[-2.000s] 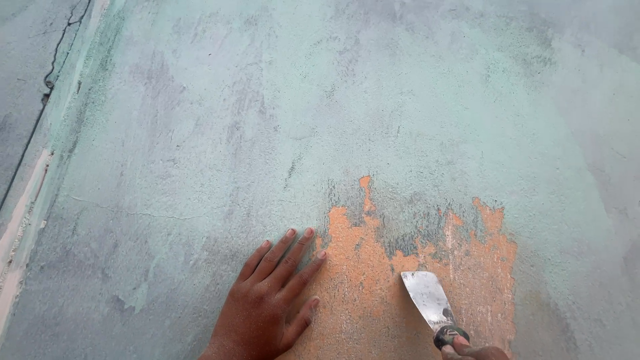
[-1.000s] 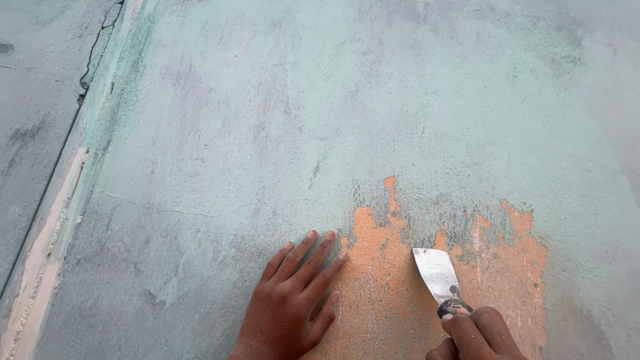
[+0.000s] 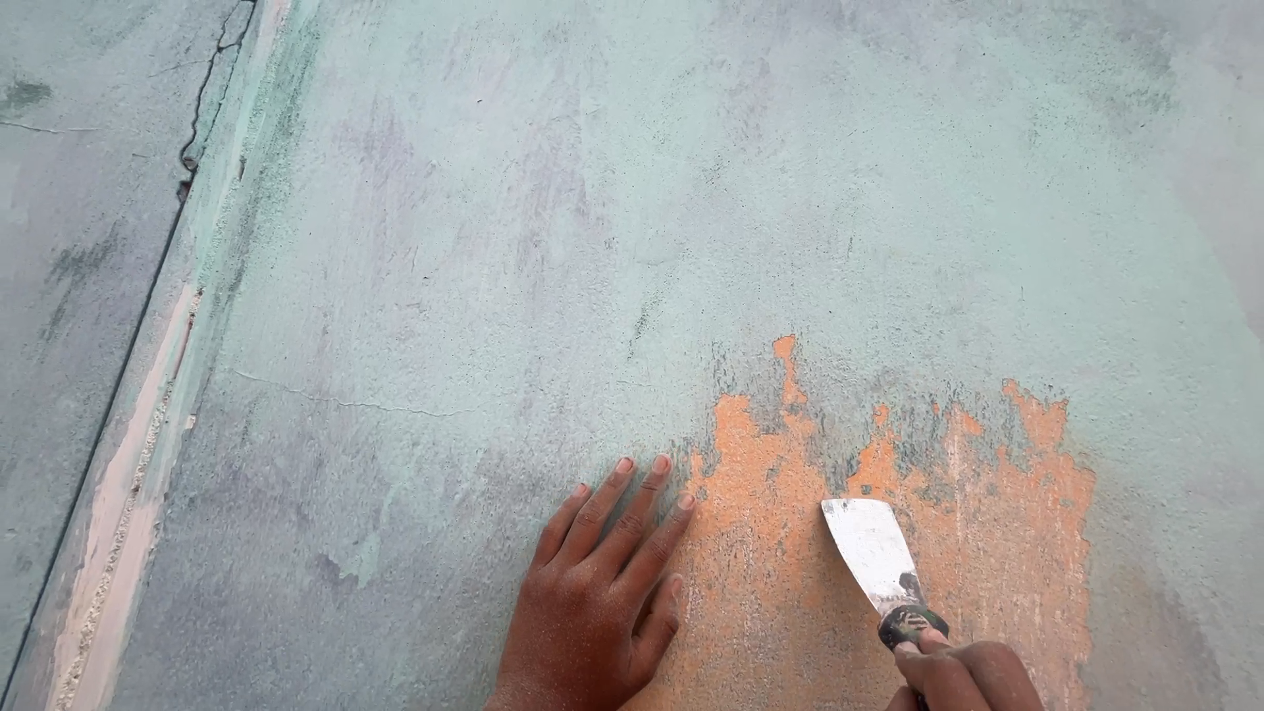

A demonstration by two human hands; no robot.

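My right hand [image 3: 963, 676], at the bottom right, is closed around the dark handle of a paint scraper [image 3: 874, 553]. The scraper's metal blade points up and slightly left, its edge at the upper part of an orange patch [image 3: 750, 553] on the painted wall [image 3: 553, 247]. Dark smears mark the blade near the handle. My left hand [image 3: 602, 592] lies flat on the wall with its fingers spread, left of the blade, fingertips at the orange patch's left edge. It holds nothing. The lower part of the scraper handle is hidden by my right hand.
Blue-green, mottled paint surrounds the ragged orange patch. On the left, a dark crack [image 3: 188, 163] and a long seam run down the wall, beside a pale pink strip [image 3: 109, 523] with a rough, chipped line. A fine hairline crack [image 3: 346, 400] crosses the paint above my left hand.
From two seconds to one second ago, my right hand and the scraper rose higher in view. The view has shifted left. My left hand stays flat on the wall.
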